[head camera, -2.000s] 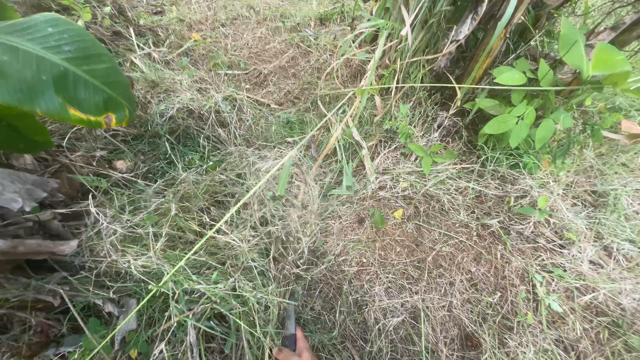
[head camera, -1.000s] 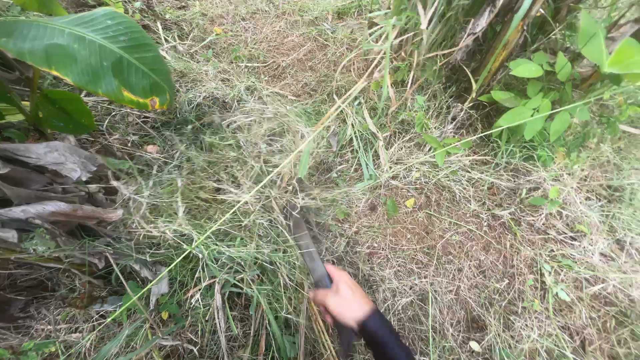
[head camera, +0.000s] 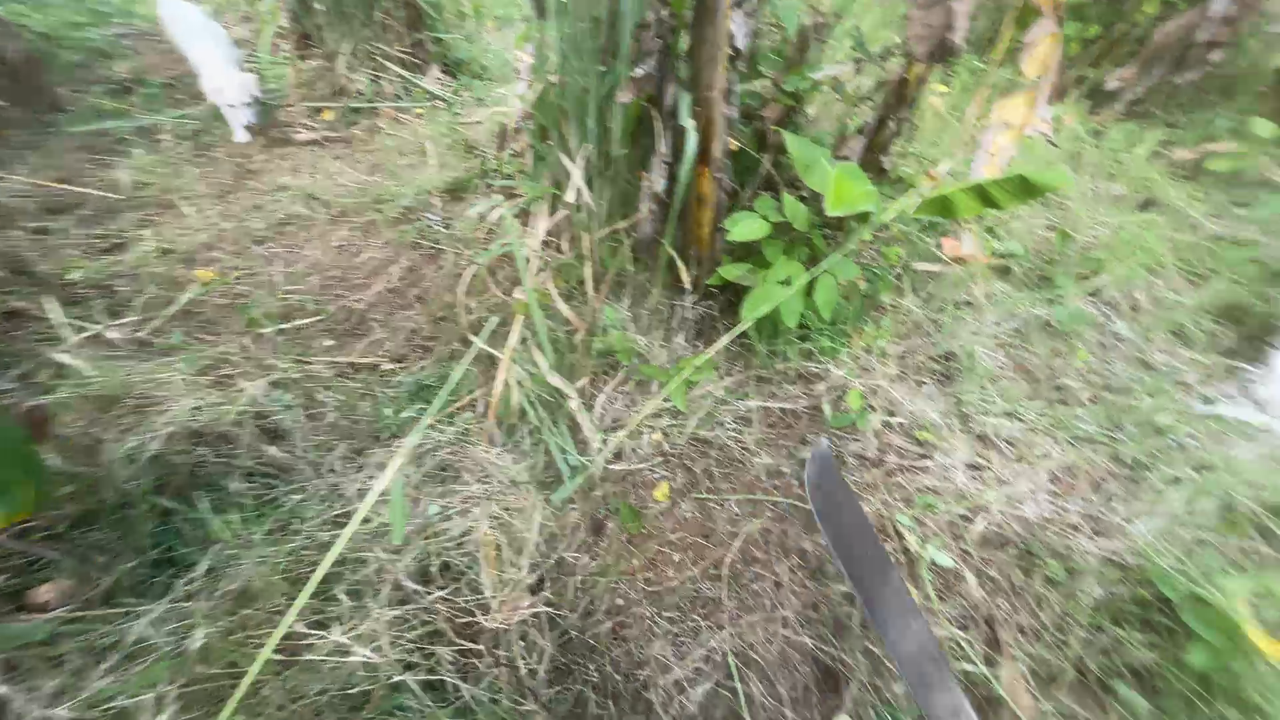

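Note:
The dark metal blade of a machete (head camera: 885, 585) rises from the bottom edge, right of the middle, its rounded tip pointing up and slightly left above cut, dry grass (head camera: 690, 590). Its handle lies below the frame, and neither of my hands is in view. A long pale green stalk (head camera: 350, 525) slants across the ground left of the blade. Another long stalk (head camera: 690, 372) runs up toward a leafy green plant (head camera: 790, 275), farther off than the blade tip.
A clump of tall grass and plant stems (head camera: 706, 130) stands at the top middle. A white animal (head camera: 215, 65) is at the upper left, blurred. Another white shape (head camera: 1255, 395) shows at the right edge. A green leaf (head camera: 15, 475) enters at the left.
The view has swung up and right. My right hand, seen on the machete a second ago, is out of frame. The blade now stands farther right, over the grass.

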